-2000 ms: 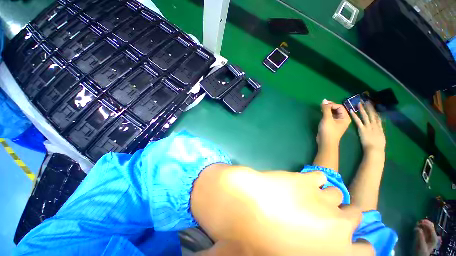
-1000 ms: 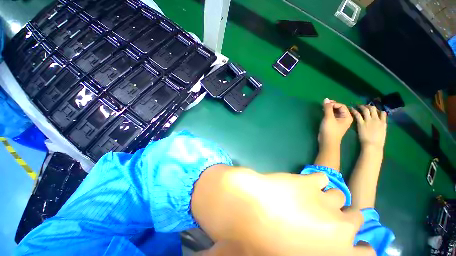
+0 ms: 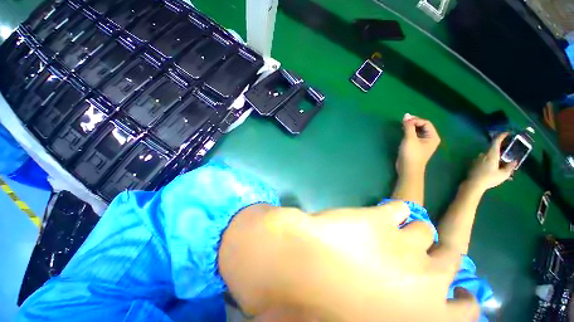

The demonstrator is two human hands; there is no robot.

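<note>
My left hand [image 3: 327, 258] is bare, very large, overexposed and blurred across the bottom centre, its back to the camera and its fingers bent towards the right. Whether it holds anything is hidden. My right hand cannot be made out in the picture. Two black housings [image 3: 299, 112] with openings lie touching on the green surface [image 3: 340, 160], beyond my hand. They sit against the right corner of the black blister tray [image 3: 148, 94], which has rows of rectangular pockets.
Another person's hand [image 3: 418, 141] pinches a tiny pale piece; their other hand [image 3: 488, 166] holds a display unit [image 3: 517, 149]. A display unit [image 3: 367, 74] and dark part [image 3: 381, 29] lie farther back. A white post [image 3: 259, 28] stands by the tray. A second tray [image 3: 60, 242] is lower left.
The other person's right-side hand has moved right and now holds up a display unit. The view has shifted slightly. The display unit farther back has moved slightly right. My left hand stays bent in nearly the same place.
</note>
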